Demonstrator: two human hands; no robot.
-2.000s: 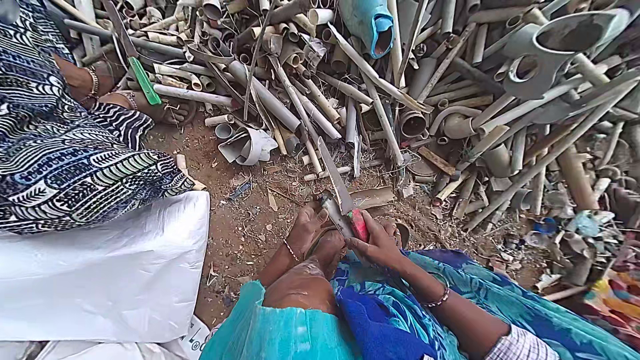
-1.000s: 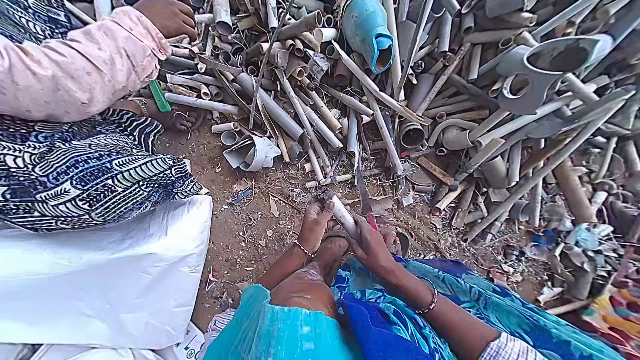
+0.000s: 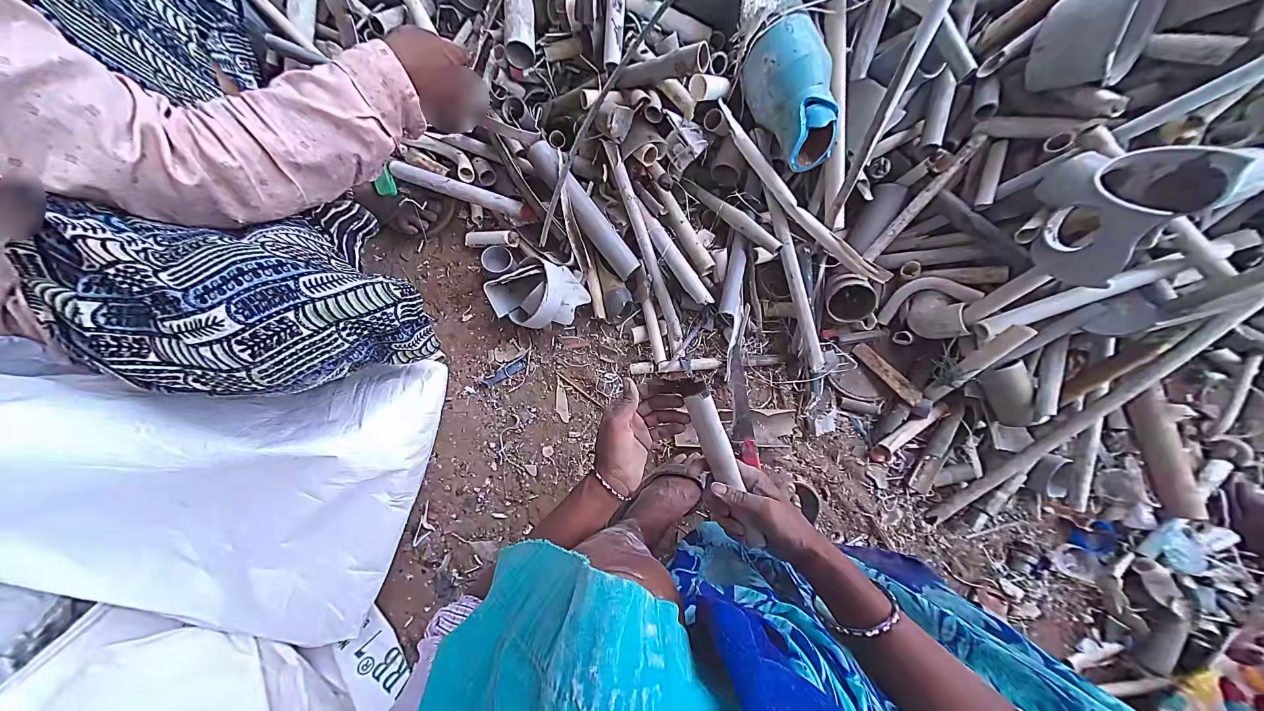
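Note:
My right hand is closed around the lower end of a short pale plastic pipe piece and also around the red handle of a knife, whose long blade points away from me beside the pipe. My left hand is spread, palm turned toward the pipe's far end, with nothing held in it; whether its fingertips touch the pipe I cannot tell. Below both hands is my sandaled foot. Just beyond them, a thin pale pipe lies across the dirt.
A large heap of scrap pipes and fittings spreads ahead and to the right, with a blue pipe fitting on top. At left, another person's pink sleeve reaches toward the heap. White plastic sheeting covers the ground at lower left.
My left hand has let go of the pipe piece and its fingers have spread. The other person's arm at left has reached farther right over the heap.

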